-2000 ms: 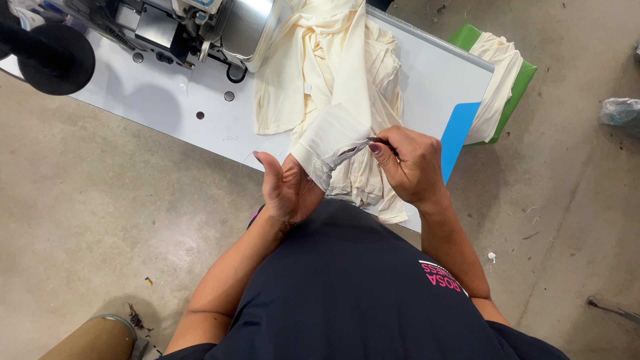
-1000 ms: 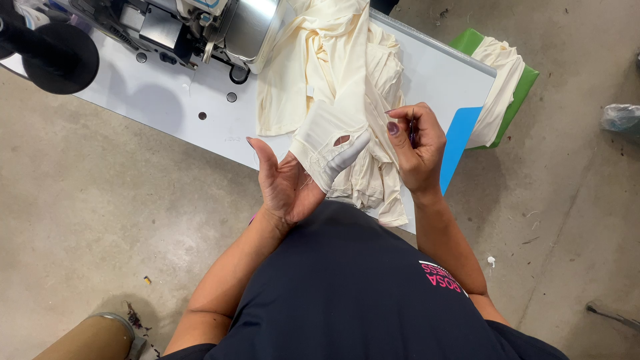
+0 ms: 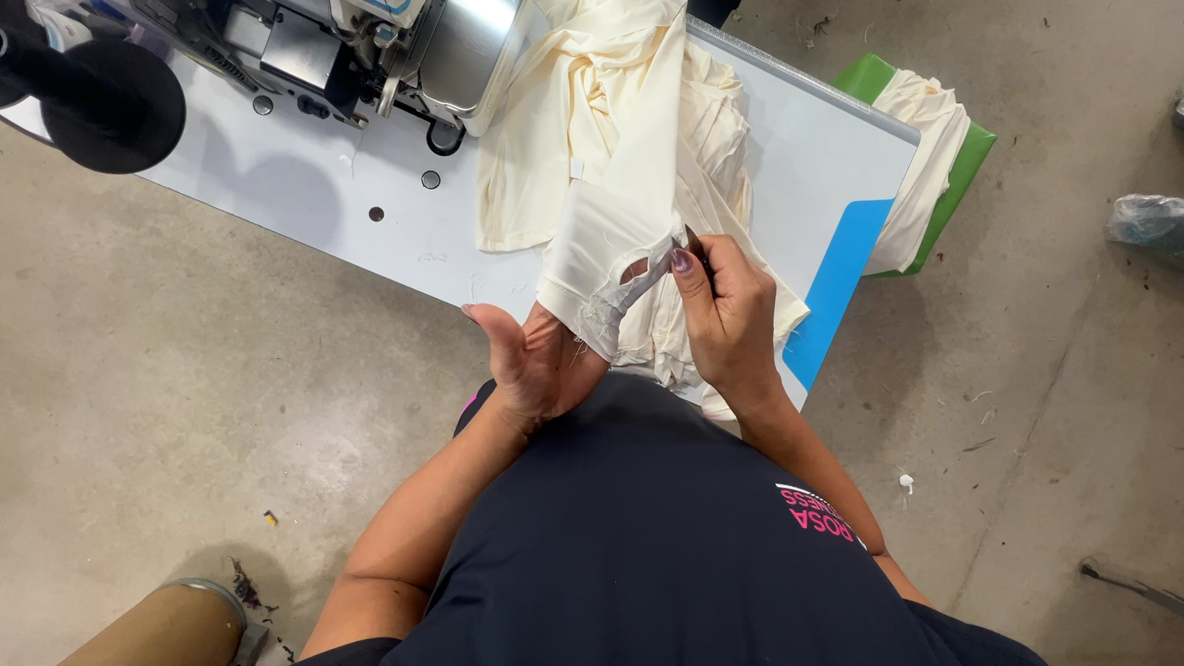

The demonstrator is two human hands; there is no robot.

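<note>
My left hand (image 3: 546, 356) reaches up into the open end of a cream fabric garment (image 3: 601, 240), its fingers covered by the cloth and its thumb outside. A slit in the garment's seam edge shows skin underneath. My right hand (image 3: 731, 324) pinches a small dark tool, perhaps thread snips (image 3: 698, 250), whose tip is against the seam edge beside the slit. Loose threads hang from the hem. More cream fabric (image 3: 717, 139) lies heaped on the white table behind my hands.
An industrial sewing machine (image 3: 462, 55) stands on the white table (image 3: 277, 203) at upper left, near a black round thread stand (image 3: 116, 106). A green bin (image 3: 967, 166) with cream cloth sits beyond the table's right end. A brown cylinder (image 3: 162, 629) is at lower left.
My right hand was at the seam edge two seconds ago, drew off to the right, and is now back at it with the dark tool. The left hand has stayed inside the garment.
</note>
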